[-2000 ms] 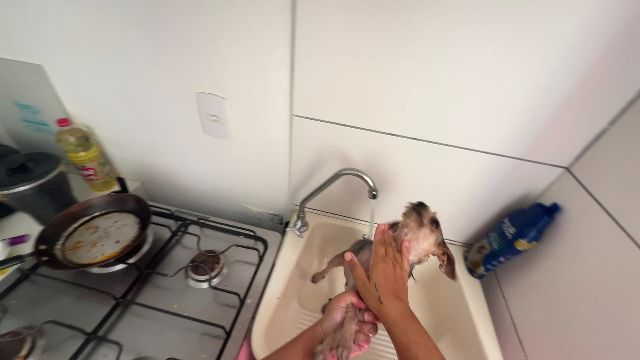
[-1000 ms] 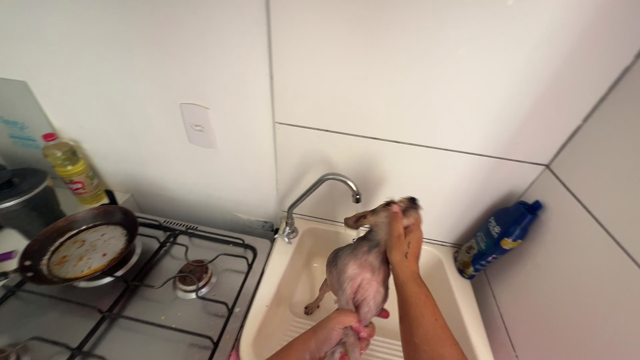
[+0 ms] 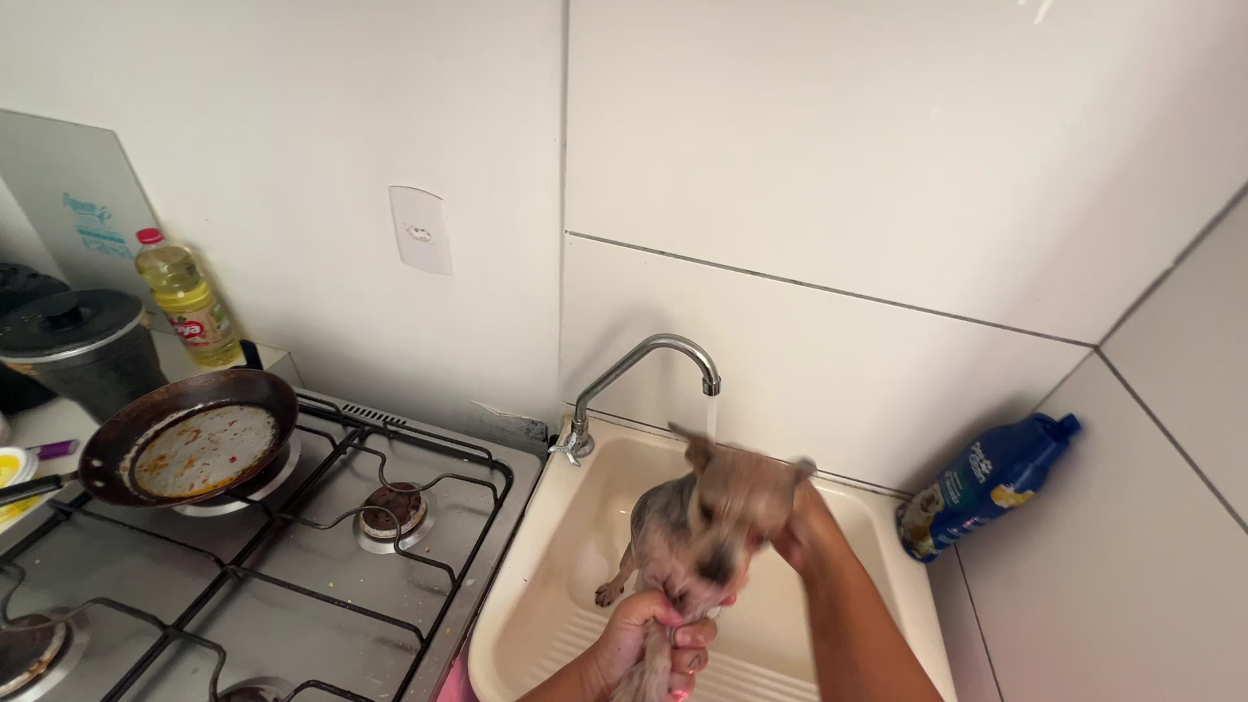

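Observation:
A small wet dog (image 3: pixel 717 502) stands in the cream laundry sink (image 3: pixel 575 507), its head blurred and its muzzle towards me. My left hand (image 3: pixel 658 639) is closed around its forelegs in front of its chest. My right hand (image 3: pixel 801 526) lies at the side of its head and neck, with the fingers mostly hidden behind the head. Behind the dog, a thin stream of water runs from the chrome faucet (image 3: pixel 663 346). One of the dog's paws rests on the sink's bottom at the left.
Left of the sink is a gas stove (image 3: pixel 361 585) bearing a used frying pan (image 3: pixel 205 439). Beyond it stand a bottle of cooking oil (image 3: pixel 190 302) and a dark lidded pot (image 3: pixel 83 346). A blue shampoo-type bottle (image 3: pixel 985 483) leans in the right corner against the tiled wall.
The dog's head, earlier tilted up and away, now faces me with the muzzle down. My right hand has gone from its neck and back to the side of its head. My left hand keeps its hold.

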